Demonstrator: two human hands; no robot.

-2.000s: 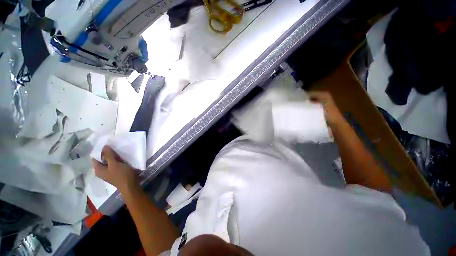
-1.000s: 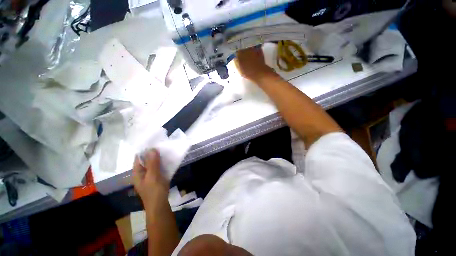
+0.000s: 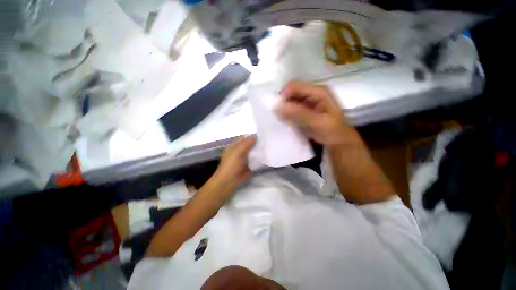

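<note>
A white cut piece (image 3: 283, 139) is held at the table's front edge, in front of my body. My left hand (image 3: 239, 158) grips its left edge. My right hand (image 3: 311, 110) is at its upper right side with bent fingers; it is blurred and its grip is unclear. A dark curved fabric piece (image 3: 205, 102) lies on white backing on the table, left of the needle area (image 3: 253, 54). Scissors with yellow handles (image 3: 343, 44) lie at the right of the machine.
A loose heap of white cut pieces (image 3: 113, 73) covers the table's left part. The machine head (image 3: 226, 22) is at the top. A small dark square (image 3: 419, 74) lies at the right. Boxes and fabric bundles (image 3: 447, 187) are below the table.
My right hand has come back from beside the needle area to the white piece. My left hand has moved right with the white piece. The camera view has shifted.
</note>
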